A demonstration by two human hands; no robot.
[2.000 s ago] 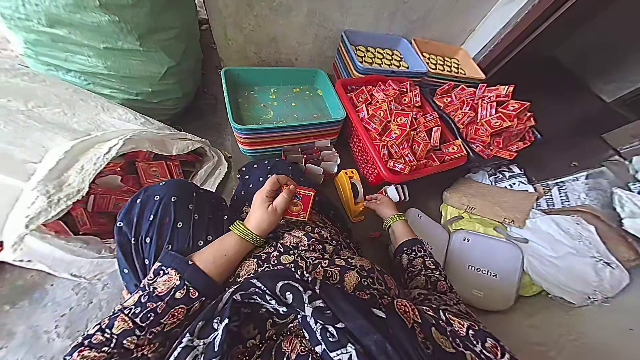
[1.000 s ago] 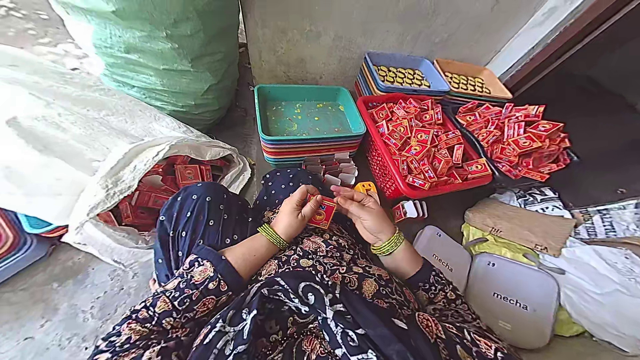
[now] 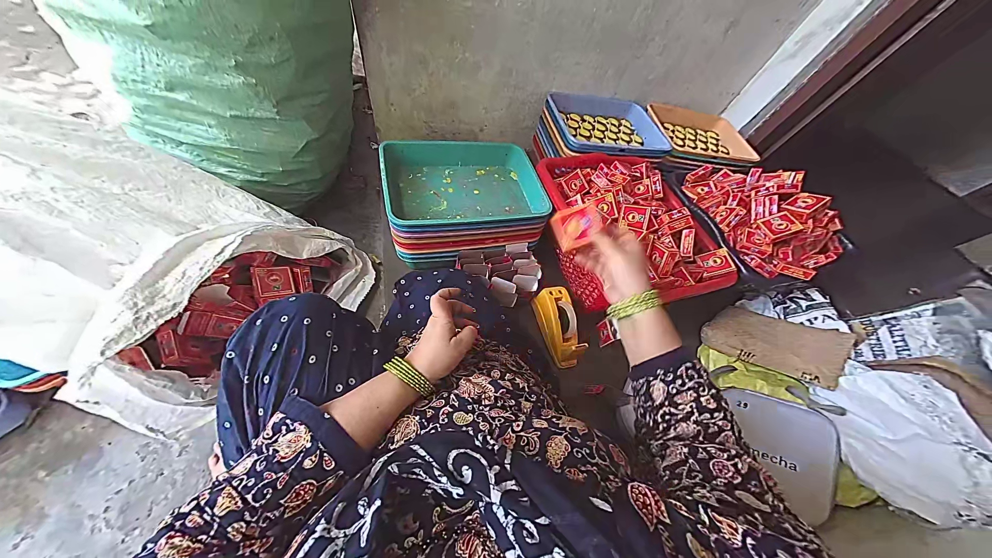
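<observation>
My right hand (image 3: 618, 263), blurred by motion, holds a small red printed box (image 3: 576, 227) over the near left edge of the red plastic basket (image 3: 701, 288), which is heaped with similar boxes. My left hand (image 3: 448, 337) is raised above my lap, fingers partly curled and apart, with nothing seen in it. Beyond it, several small open cartons (image 3: 504, 271) stand by my knee. A yellow tape dispenser (image 3: 555, 329) with a roll of tape lies between my hands on the floor. At left, a white woven sack (image 3: 341, 267) gapes over many red boxes (image 3: 273, 284).
Stacked trays, the top one teal (image 3: 465, 221), stand beyond my knee. Blue (image 3: 659, 146) and orange (image 3: 740, 147) trays hold small yellow-and-dark pieces. A dark tray (image 3: 740, 271) of red boxes stands right of the basket. Cardboard (image 3: 775, 345) and plastic bags (image 3: 914, 442) lie at right.
Both hands were together around a red box above my lap. My right hand has moved away to the basket with a red box, and my left hand has let go.
</observation>
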